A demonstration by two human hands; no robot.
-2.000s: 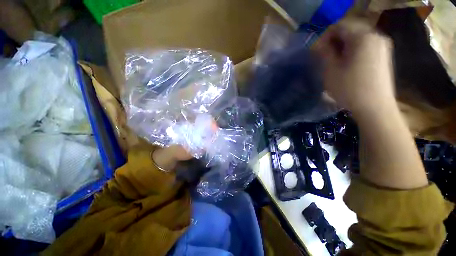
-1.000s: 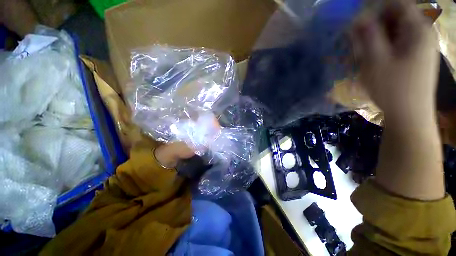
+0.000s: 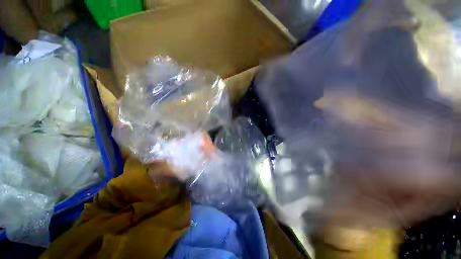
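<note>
My left hand (image 3: 164, 173) is at the lower centre, mostly hidden by its sleeve and by crinkled clear plastic bags (image 3: 177, 101) that it holds. My right hand (image 3: 389, 146) is a large blur at the right, fingers pointing left. A dark, see-through bag-like thing (image 3: 308, 86) blurs beside and above it; whether the hand grips it cannot be told. The black panel frames on the white sheet are smeared and mostly hidden behind the blur.
A blue crate (image 3: 93, 116) of whitish wrap (image 3: 45, 111) stands at the left. An open carton (image 3: 192, 35) is behind the bags. A blue container (image 3: 217, 232) with blue cloth-like stuff is at the bottom centre. The white work sheet's edge (image 3: 265, 174) shows. Black parts lie at the lower right.
My right hand has come down from the upper right, nearer the work sheet, and is more blurred. The clear bags in my left hand have shifted slightly left and changed shape.
</note>
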